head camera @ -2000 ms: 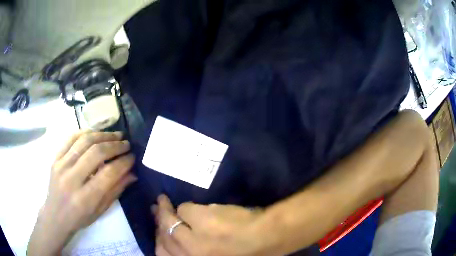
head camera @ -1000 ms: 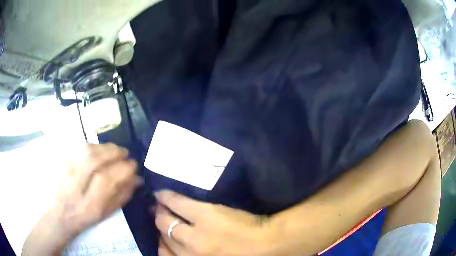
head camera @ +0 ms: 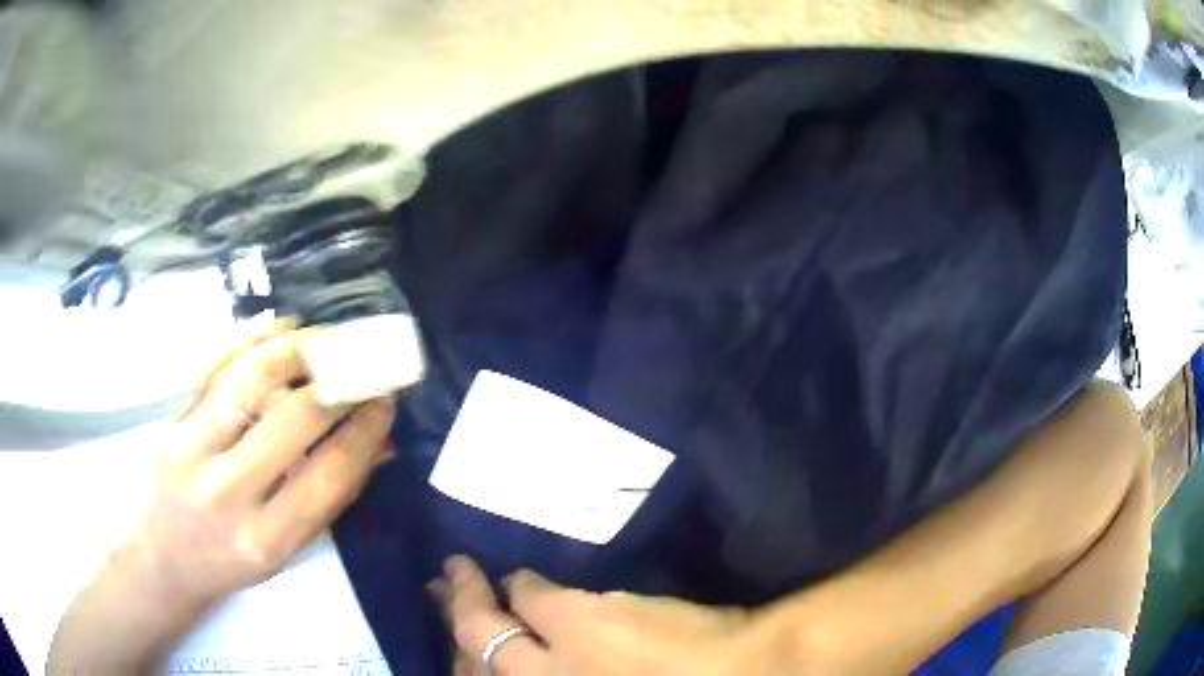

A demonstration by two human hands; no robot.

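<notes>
A large black garment [head camera: 819,304] fills the middle of the view. A white tag [head camera: 552,458] lies flat on it. My left hand [head camera: 264,462] is at the garment's left edge, fingertips bent down on the strip beside the machine's white block [head camera: 362,359], which partly hides them. My right hand [head camera: 568,634] lies on the garment's near edge below the tag, fingers on the cloth, a ring on one finger, its lower part cut off by the frame edge. The needle point is hidden.
The pale machine arm [head camera: 555,53] spans the top. The dark tension discs [head camera: 330,244] sit above my left hand. The white table [head camera: 264,621] shows at lower left, with ruler marks at its edge. A thin dark tool [head camera: 1129,346] lies at the right, near clear plastic.
The view has shifted, so the machine arm covers more of the top and garment and tag sit lower and further right. My left hand's fingers have moved up to the white block.
</notes>
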